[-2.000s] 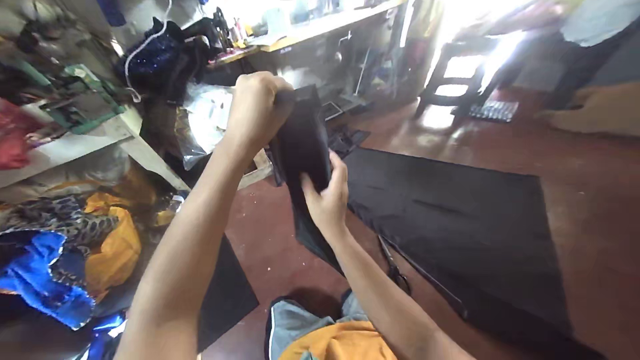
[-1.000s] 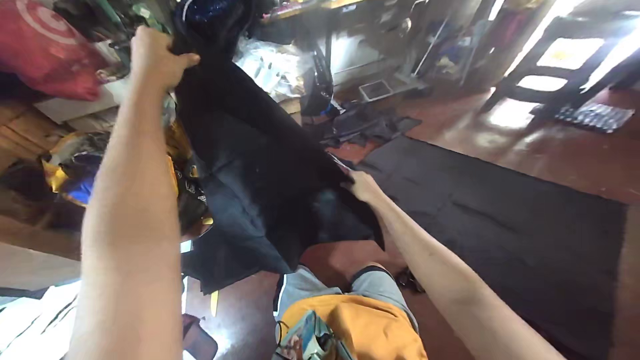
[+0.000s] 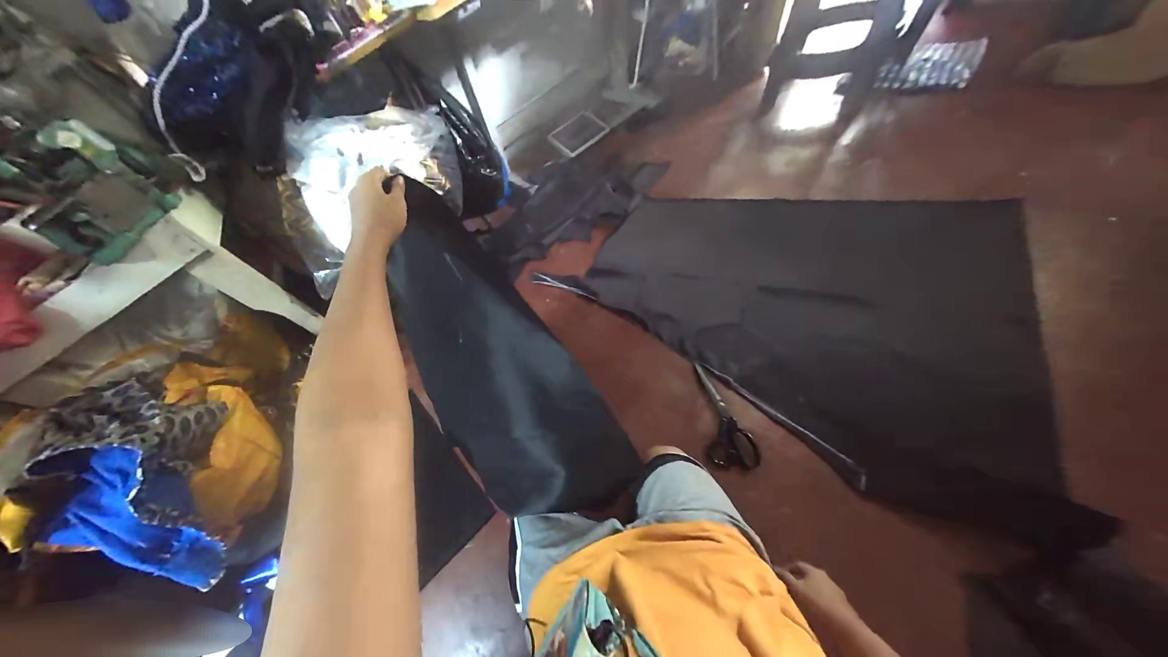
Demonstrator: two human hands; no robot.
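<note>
My left hand is raised ahead of me and pinches the upper end of a long black cloth piece, which slopes down to my lap. Down at my right side, beside my orange shirt, is my right hand; its fingers are partly hidden and it is apart from the held cloth. A large black fabric panel lies spread over the red floor on the right. Along its left edge rests a pair of scissors with black handles. Another dark cloth piece lies on the floor under my left forearm.
Crumpled black scraps and a clear plastic bag lie ahead. At left, a green sewing machine stands on a pale table, with a blue and orange fabric heap below. A dark stool stands at the far right.
The black cloth, bunched between both hands two seconds ago and spread wide one second ago, now hangs narrow from my left hand. My right hand has left it and dropped to my right side.
</note>
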